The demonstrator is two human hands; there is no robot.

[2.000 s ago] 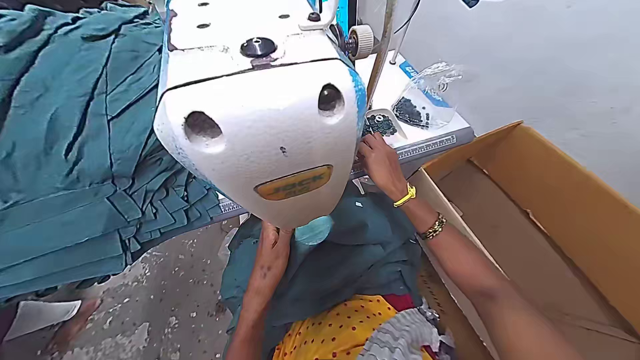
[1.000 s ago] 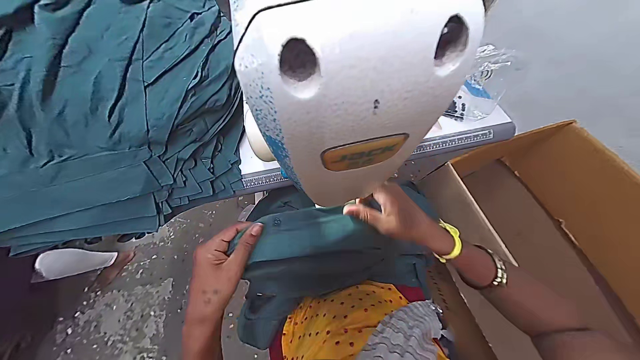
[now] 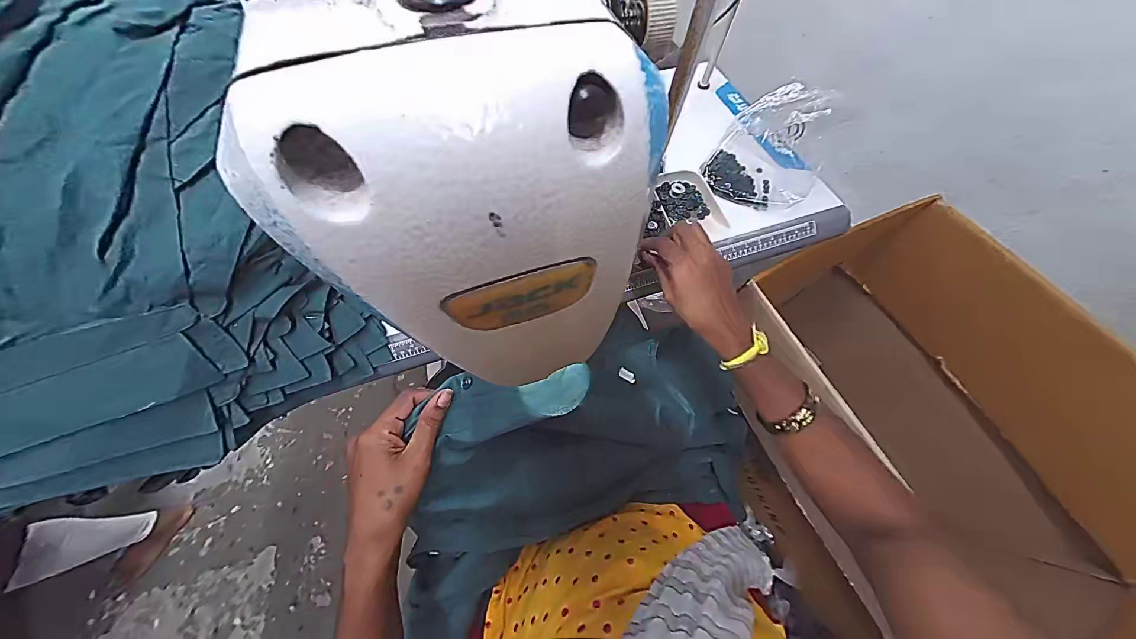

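A white Jack sewing machine head (image 3: 426,204) fills the upper middle and hides its needle area. Below it, my left hand (image 3: 395,461) pinches the edge of a dark teal garment (image 3: 550,461), close to a small dark button (image 3: 467,382). The garment hangs over my lap, with light falling on part of it under the machine. My right hand (image 3: 697,280) is at the near edge of a small tray of dark buttons (image 3: 682,201), thumb and fingertips together. Whether a button is between them cannot be made out.
Stacked teal garments (image 3: 98,355) cover the table at left. A clear plastic bag of dark buttons (image 3: 737,177) lies behind the tray on the machine bed (image 3: 821,213). An open cardboard box (image 3: 1003,293) stands at right, beside my right forearm. Upper right, a thread stand rod rises.
My right hand has left the garment and moved up to the button tray. My left hand still holds the cloth edge. The view has shifted.
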